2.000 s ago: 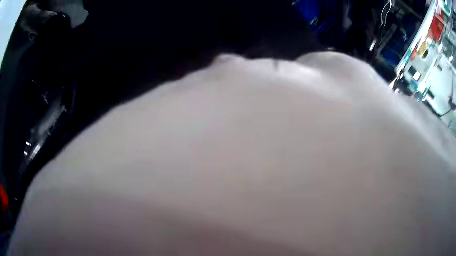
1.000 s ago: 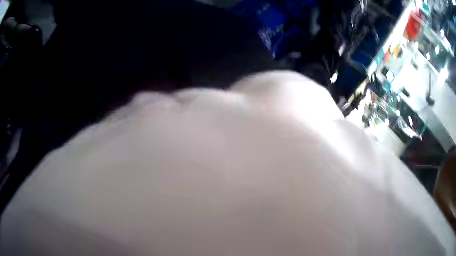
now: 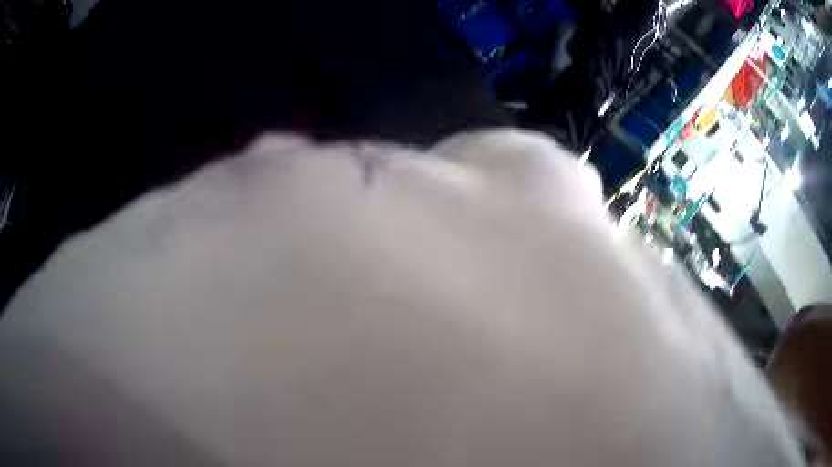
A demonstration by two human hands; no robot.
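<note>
A large pale, blurred surface [image 3: 392, 301] fills most of the view, very close to the camera. It looks like light cloth, but I cannot tell for sure. A dark navy-black mass [image 3: 228, 73] lies beyond its upper edge, with no clear detail. A brown, skin-like shape [image 3: 805, 378] is cut off by the lower right edge. It may be part of my right arm or hand, but no fingers show. My left hand is not seen.
Blue crates [image 3: 483, 32] show at the top, beyond the dark mass. At the right, a white-topped table [image 3: 743, 196] runs diagonally, with small mixed items and a red thing [image 3: 748, 80] on it. Pale threads or cables hang near the top right.
The view has shifted and turned. The table now shows more at the right, and the blue crates sit further left than two seconds ago. The brown shape has come in at the lower right.
</note>
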